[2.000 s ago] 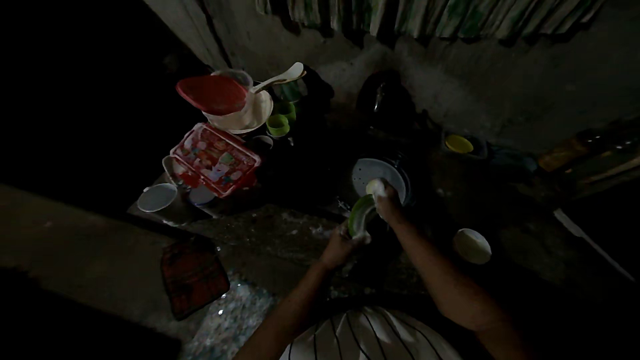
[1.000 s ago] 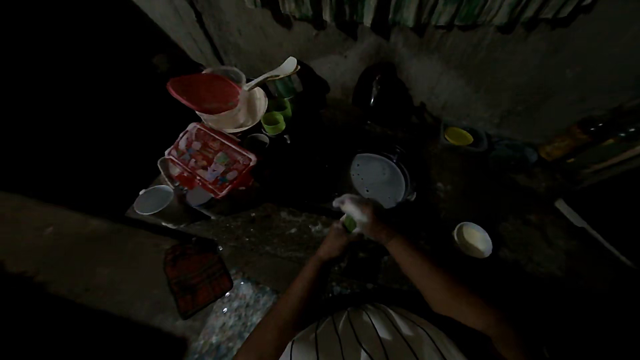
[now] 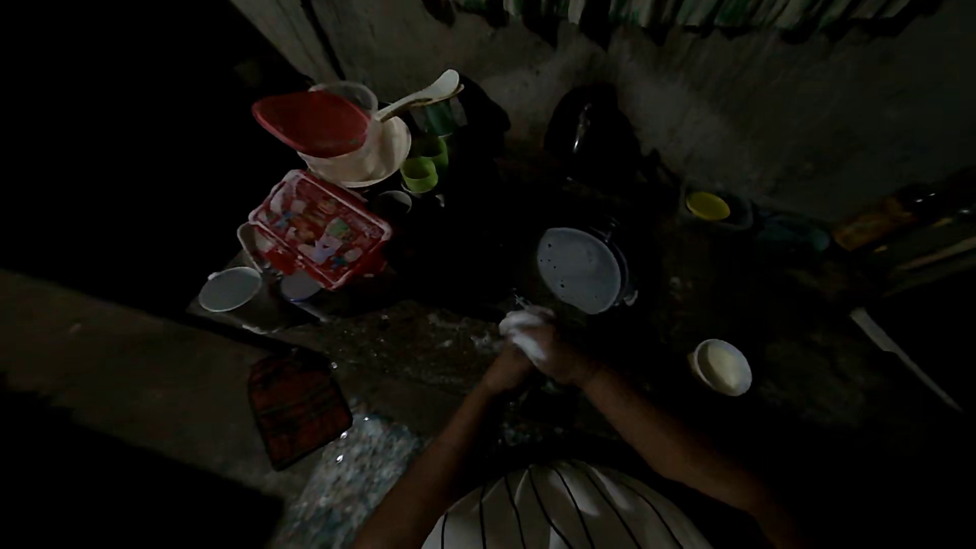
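My left hand [image 3: 509,367] and my right hand [image 3: 560,352] are together at the middle, below a pot of pale, bubbly liquid [image 3: 581,268]. White suds [image 3: 528,329] cover the fingers, and the right hand lies over the front of the left. Earlier a green item was between them; now it cannot be made out, so what each hand grips is hidden. To the right of my forearm stands a small white bowl [image 3: 723,367] with something pale in it.
At the left are a red patterned lidded box [image 3: 324,227], a red basin [image 3: 313,124], a white ladle [image 3: 438,88], green cups [image 3: 418,174] and a white container [image 3: 230,289]. A yellow bowl [image 3: 707,206] sits back right; a knife-like tool [image 3: 877,332] lies far right.
The right hand has moved away from the pot's rim and down onto the left hand. The green curved item, plain two seconds ago, is no longer visible between them.
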